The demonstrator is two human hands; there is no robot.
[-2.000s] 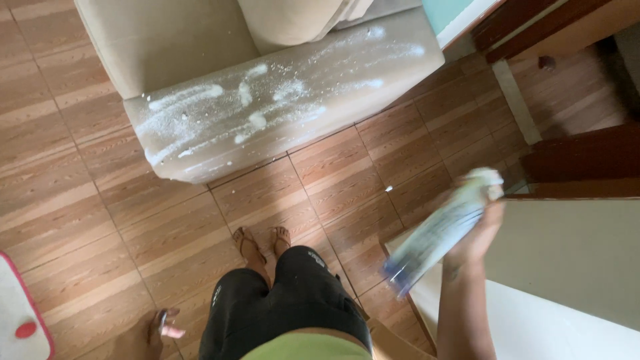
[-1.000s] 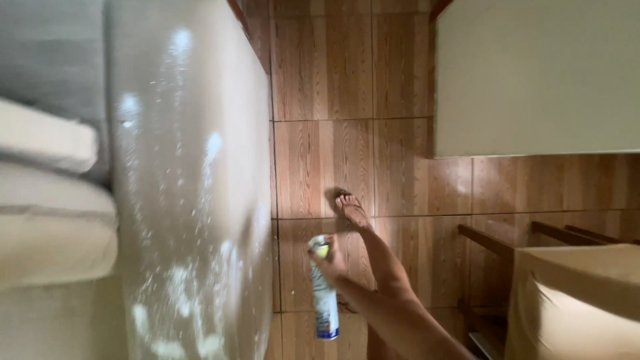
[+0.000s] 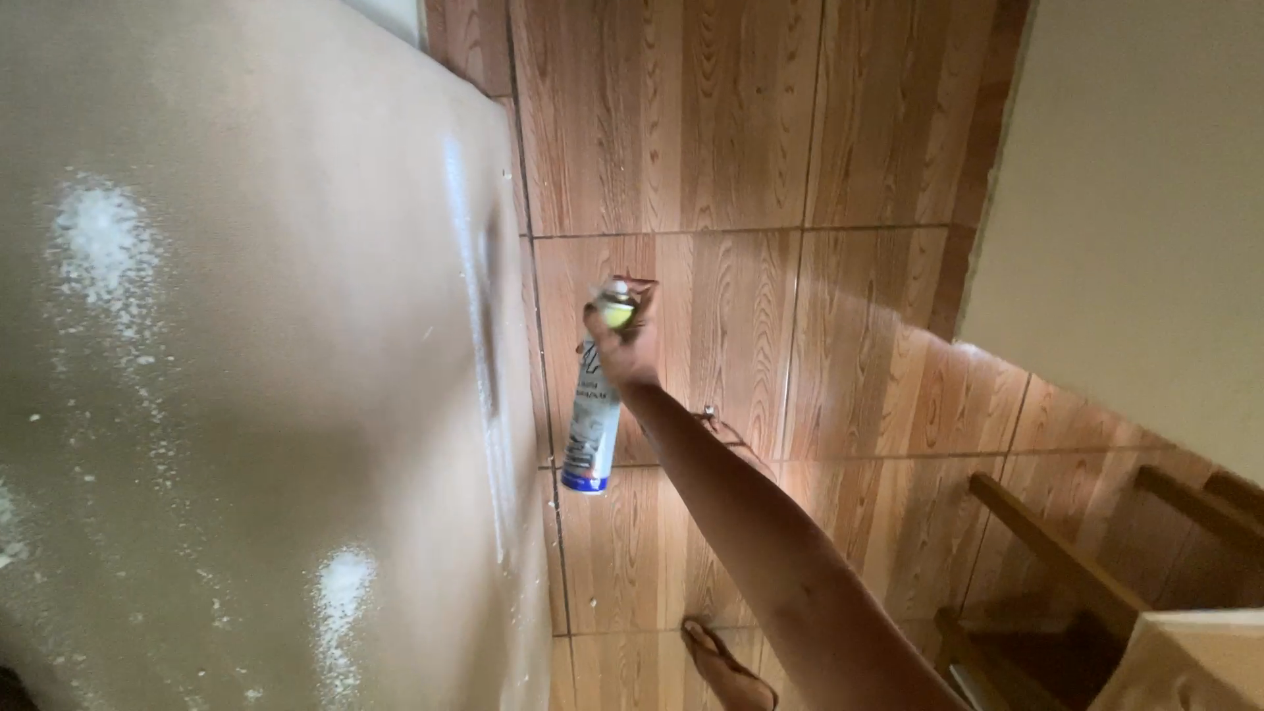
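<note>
My right hand (image 3: 624,336) is wrapped around the upper end of an aerosol can (image 3: 591,425) with a pale body and a blue base rim. The can stands over the floor, close beside the side of a beige sofa (image 3: 395,395). White foam (image 3: 104,242) lies in patches and specks on the sofa, and a long thin white streak (image 3: 474,326) runs along its side near the can. My left hand is out of the picture.
Wood-look floor tiles (image 3: 731,128) run between the sofa and a pale panel (image 3: 1136,197) at upper right. A foot (image 3: 726,667) is at the bottom. Wooden furniture legs (image 3: 1057,543) and a beige seat-like piece (image 3: 1185,662) are at lower right.
The view has turned and come closer to the sofa. A long white streak now shows on its side, near the can. The can has stayed in my right hand throughout.
</note>
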